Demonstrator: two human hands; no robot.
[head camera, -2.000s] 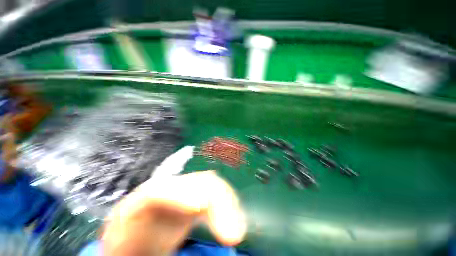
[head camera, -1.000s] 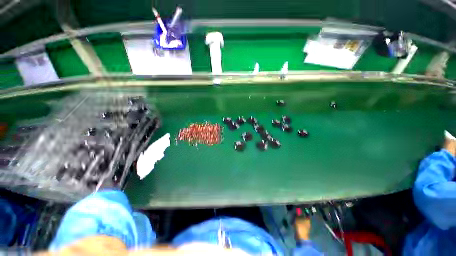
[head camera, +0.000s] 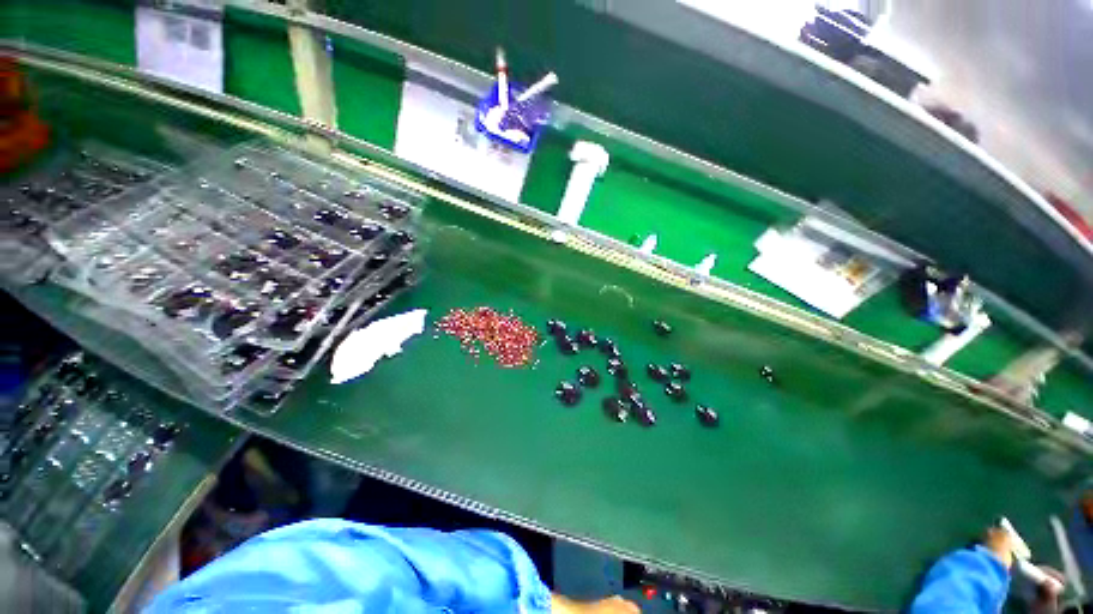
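A sleeve crosses the bottom edge, with a sliver of what looks like my left hand (head camera: 596, 606) at its cuff. The fingers are cut off, so its grip cannot be told. I cannot make out my right hand. A loose heap of tiny red-brown parts (head camera: 491, 336) lies on the green surface. Black round parts (head camera: 626, 393) lie scattered to its right. An irregular white sheet (head camera: 376, 344) lies left of the heap. Clear blister trays (head camera: 258, 270) with dark parts in their pockets are stacked askew farther left.
A metal rail (head camera: 731, 288) runs behind the surface. Beyond it are papers (head camera: 462, 138), a blue bin (head camera: 509, 124) and a white bracket (head camera: 583, 182). More trays (head camera: 84, 432) are at lower left. Another person's sleeve (head camera: 965, 584) and hands with a white item are at lower right.
The view has tilted and become sharper. The large blurred hand near the white sheet two seconds ago is gone from there. The sleeve now lies along the bottom edge, and the lower-left trays show more.
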